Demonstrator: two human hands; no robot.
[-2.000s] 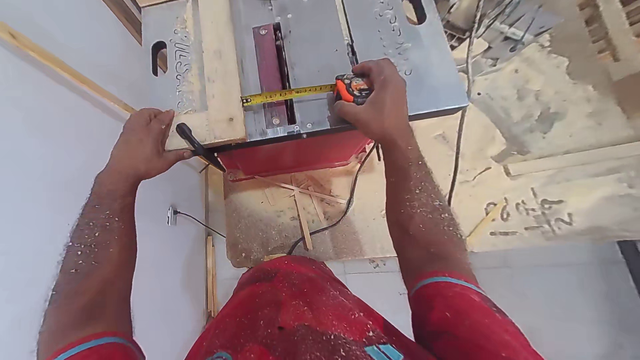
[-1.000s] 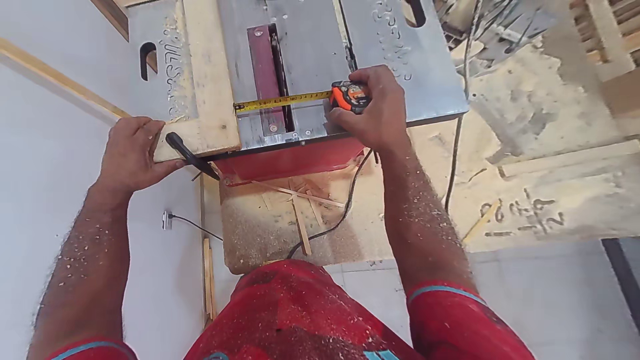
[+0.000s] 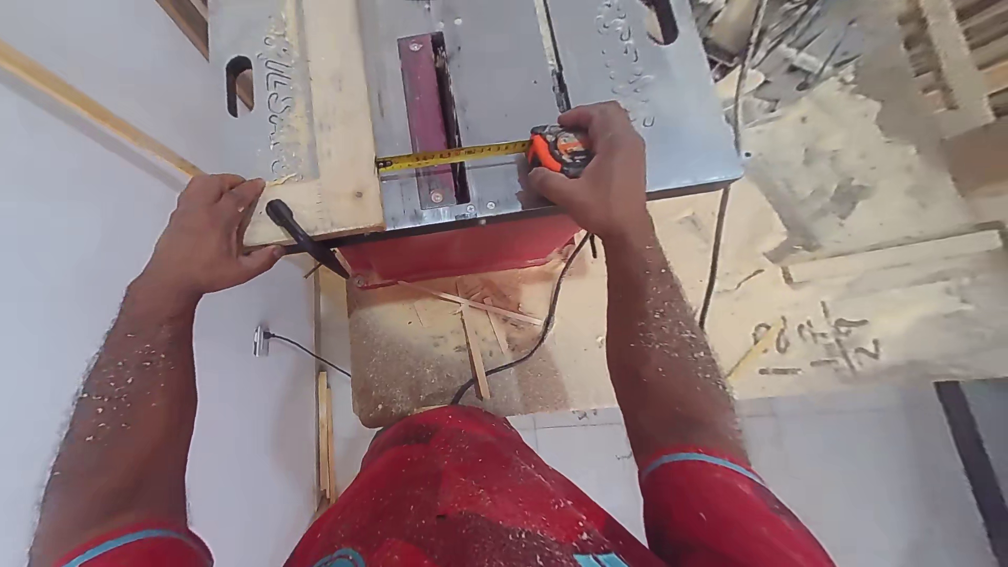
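My right hand [image 3: 602, 169] grips an orange and black tape measure [image 3: 557, 150] at the near edge of a table saw's metal top [image 3: 504, 94]. Its yellow blade [image 3: 465, 154] lies across the red throat plate [image 3: 425, 118] and the saw slot, its end at the side of a wooden board fence [image 3: 342, 118]. My left hand [image 3: 216, 232] rests on the left end of the wooden piece at the fence's near end, fingers on top and thumb at the front edge. Beside that thumb a black clamp or lever handle [image 3: 303, 236] slants over the edge.
Below the saw's red body [image 3: 465, 248], thin wood offcuts [image 3: 474, 350], sawdust and a black cable [image 3: 551, 315] lie on a wooden board. A wall stands at the left with a socket and plug [image 3: 261, 340]. Scraps [image 3: 795, 47] and a marked board [image 3: 882, 339] are at the right.
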